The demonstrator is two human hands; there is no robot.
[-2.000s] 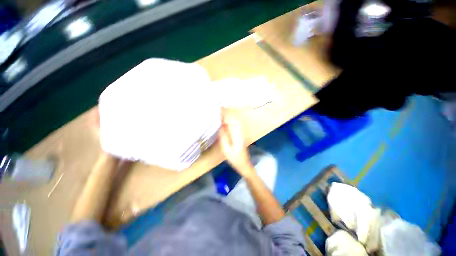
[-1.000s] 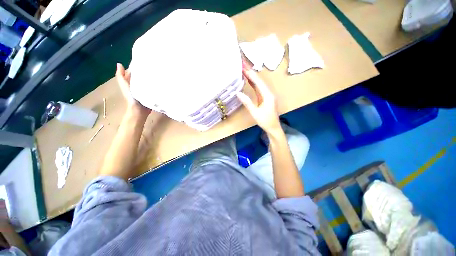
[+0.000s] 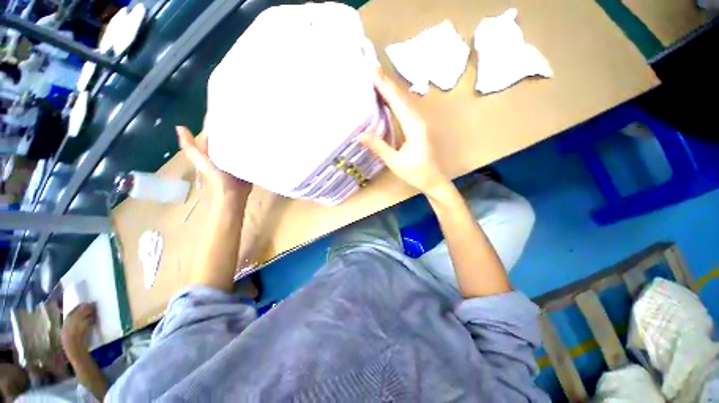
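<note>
A stack of white housings (image 3: pixel 292 98) with pale lilac rims is between my two hands above the cardboard-covered bench (image 3: pixel 583 86). The top face is a flat white rounded octagon. Small yellowish tabs with dark dots line up across the near side of the stack. My left hand (image 3: pixel 217 173) is on the stack's left edge. My right hand (image 3: pixel 414 149) grips its right side, fingers partly hidden behind it, thumb on the near side. Two crumpled white cloths (image 3: pixel 432 57) (image 3: pixel 508 55) lie on the bench to the right of the stack.
A white bottle (image 3: pixel 158 188) with a dark top, a thin stick and a small crumpled white piece (image 3: pixel 150 256) lie on the left. The green conveyor (image 3: pixel 169 67) runs behind. Another person's hand (image 3: pixel 79 327) is at far left. A blue stool (image 3: pixel 642 169) and wooden pallet (image 3: pixel 603 323) stand right.
The view has turned and shifted, so the bench items sit further right in the picture. My hands stay on the stack, which looks slightly more tilted, showing its near side. The cloths look unmoved.
</note>
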